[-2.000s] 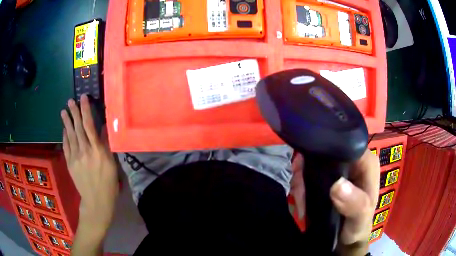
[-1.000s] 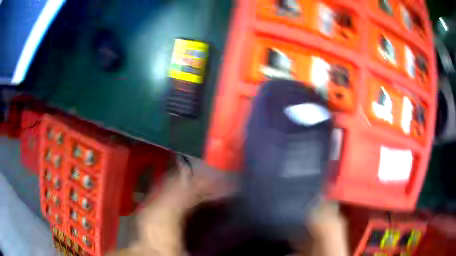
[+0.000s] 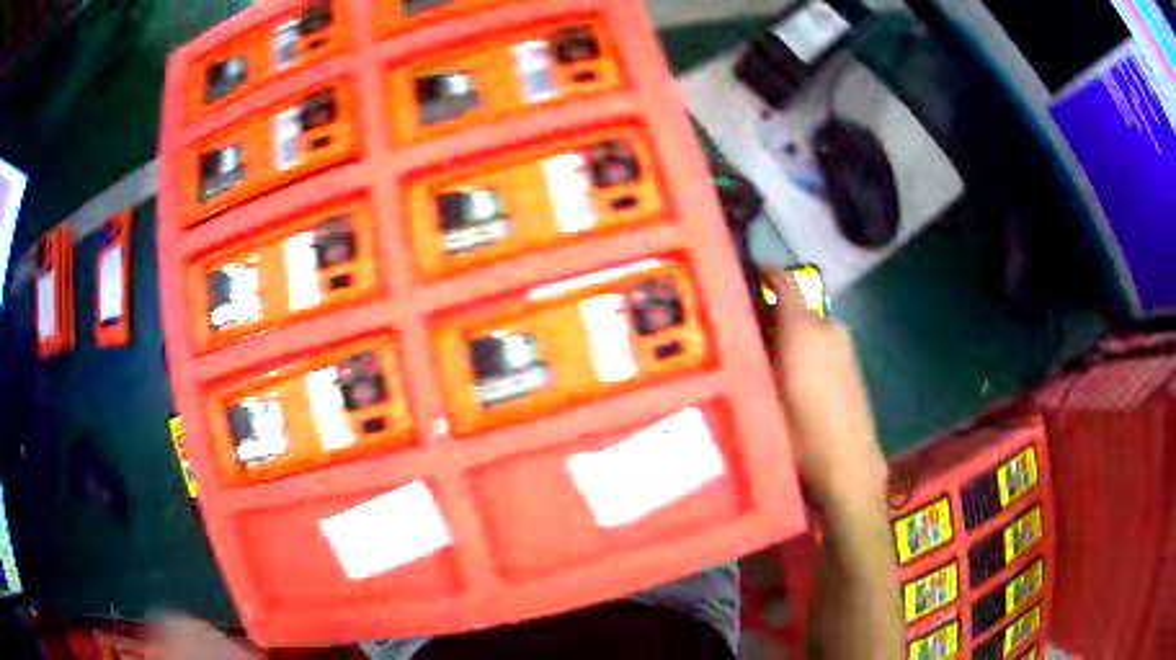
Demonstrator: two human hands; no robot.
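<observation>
The red-orange tray (image 3: 419,303) lies tilted in front of me. Its upper pockets hold orange phones (image 3: 568,342), backs up. The two nearest pockets hold white label slips (image 3: 647,467) and no phone. My right hand (image 3: 832,400) is beside the tray's right edge, its fingertips at a yellow-faced phone (image 3: 809,289); the tray partly hides them, so a grip is unclear. A dark object with a small green light (image 3: 735,196) shows just above, possibly the scanner. My left hand (image 3: 200,637) is blurred and cut off at the bottom left.
A black mouse (image 3: 858,183) and a small black box with a white label (image 3: 793,49) are on the pale mat at right. A monitor (image 3: 1128,168) stands far right. Stacked trays (image 3: 974,548) are lower right. Loose orange phones (image 3: 114,280) and another yellow-faced phone (image 3: 185,454) lie left.
The black scanner has left my front view. My right hand has moved out to the tray's right side. The view has turned, and the tray now appears tilted, with more pockets showing.
</observation>
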